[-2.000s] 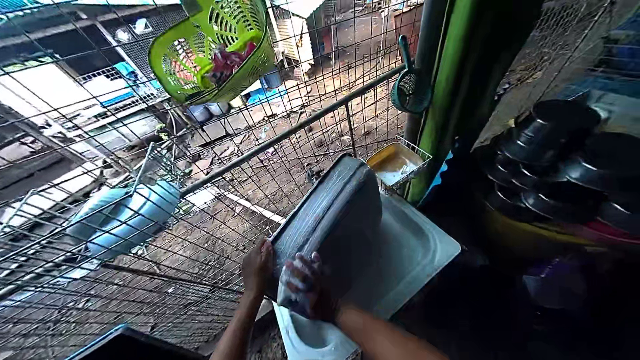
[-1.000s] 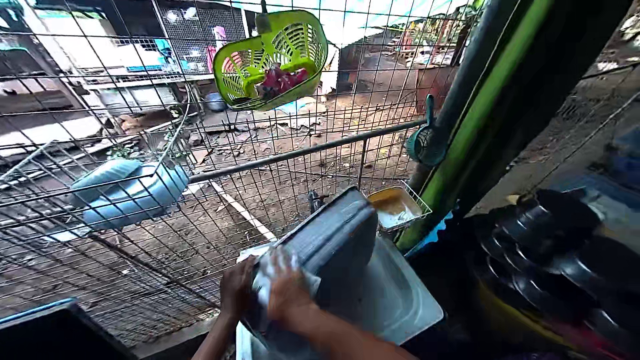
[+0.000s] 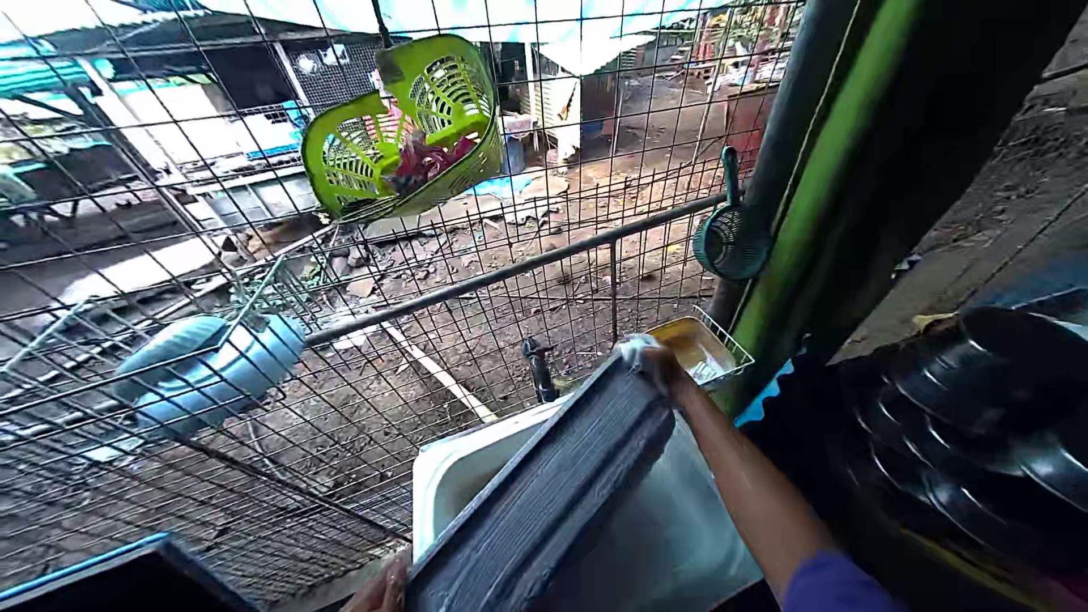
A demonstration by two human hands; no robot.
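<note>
A dark grey rectangular tray or tub (image 3: 544, 484), streaked with suds, stands tilted over a white sink basin (image 3: 438, 476). At its far top corner my right hand (image 3: 661, 370) presses a soapy whitish cloth or sponge (image 3: 637, 348) to the rim. My left hand (image 3: 384, 591) is at the near left corner of the grey tub, mostly cut off by the bottom edge of the view; its grip is largely hidden. Just behind the basin is a black faucet (image 3: 539, 370). A wire rack holding a yellowish container (image 3: 693, 344) is beyond my right hand.
Wire mesh fencing with a metal rail (image 3: 510, 272) runs behind the basin. On it hang a green plastic basket (image 3: 408, 127), a green strainer (image 3: 731, 238) and light-blue plastic ware (image 3: 221, 374). Stacked black pans (image 3: 977, 408) stand at right, beyond a green post (image 3: 816, 212).
My right hand has moved with the soapy cloth from the near part of the grey tub to its far top corner. My left hand is lower in view, at the near corner.
</note>
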